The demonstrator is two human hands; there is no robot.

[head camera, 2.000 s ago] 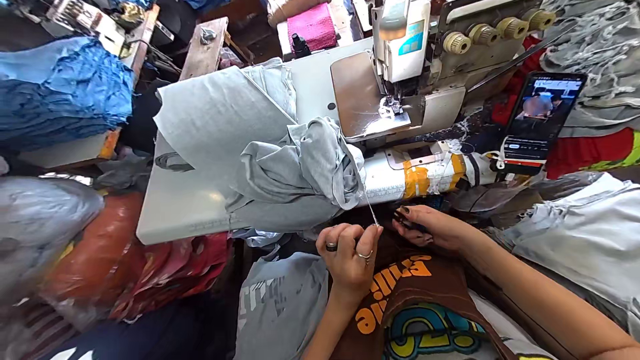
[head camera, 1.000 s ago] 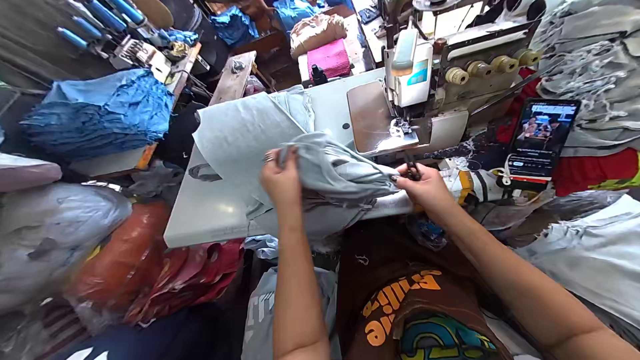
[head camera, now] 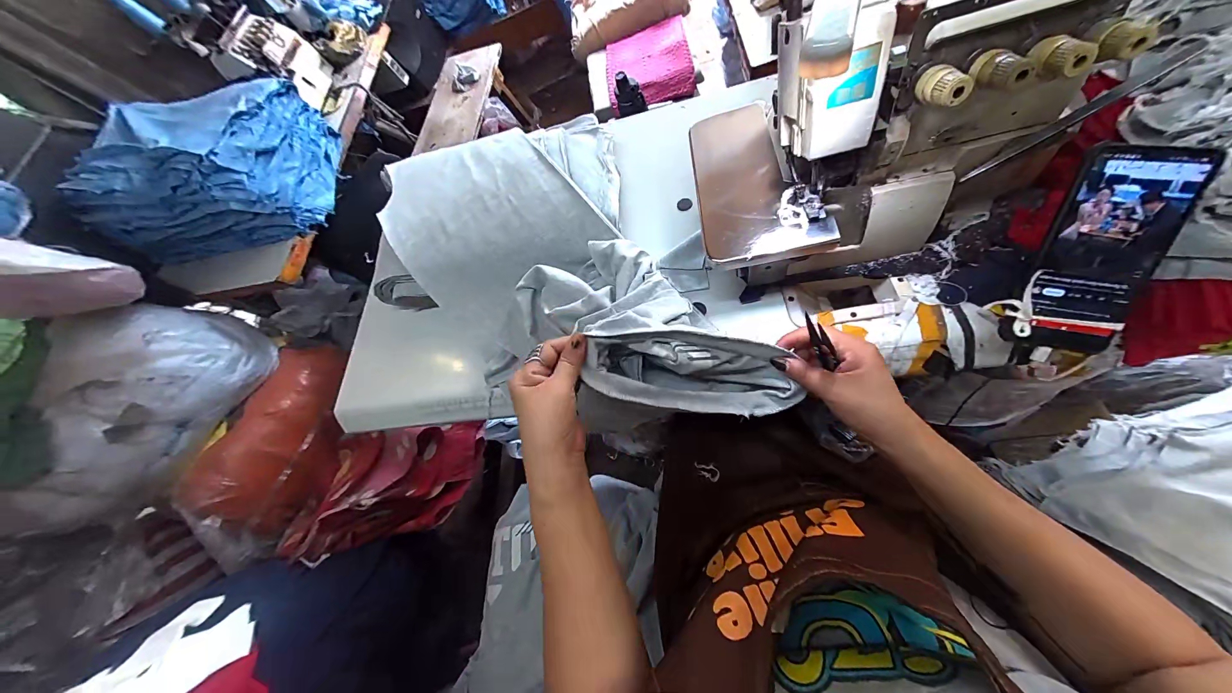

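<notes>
A light grey garment [head camera: 664, 318] lies bunched at the front edge of the white sewing machine table [head camera: 423, 385], its round hemmed opening spread towards me. My left hand [head camera: 551, 380] pinches the left end of that opening between thumb and finger. At the right end, my right hand [head camera: 847, 375] holds the hem and also black thread snips [head camera: 821, 344], whose blades point up. Just beyond the garment is the presser foot [head camera: 807, 210] of the sewing machine [head camera: 837, 77]. A flat grey fabric piece [head camera: 500, 192] lies behind the bunched garment.
A phone [head camera: 1116, 231] with a lit screen stands at the right, beside the machine's taped cylinder [head camera: 895, 337]. Blue fabric pieces [head camera: 207, 173] are stacked at the left above plastic bags [head camera: 144, 385]. Grey-white fabric [head camera: 1145, 491] is heaped at the right. Brown printed fabric [head camera: 799, 539] covers my lap.
Two seconds ago my left hand held a thread near the lap; now it grips the hem. The garment's opening has been spread wide between both hands. The snips remain in my right hand.
</notes>
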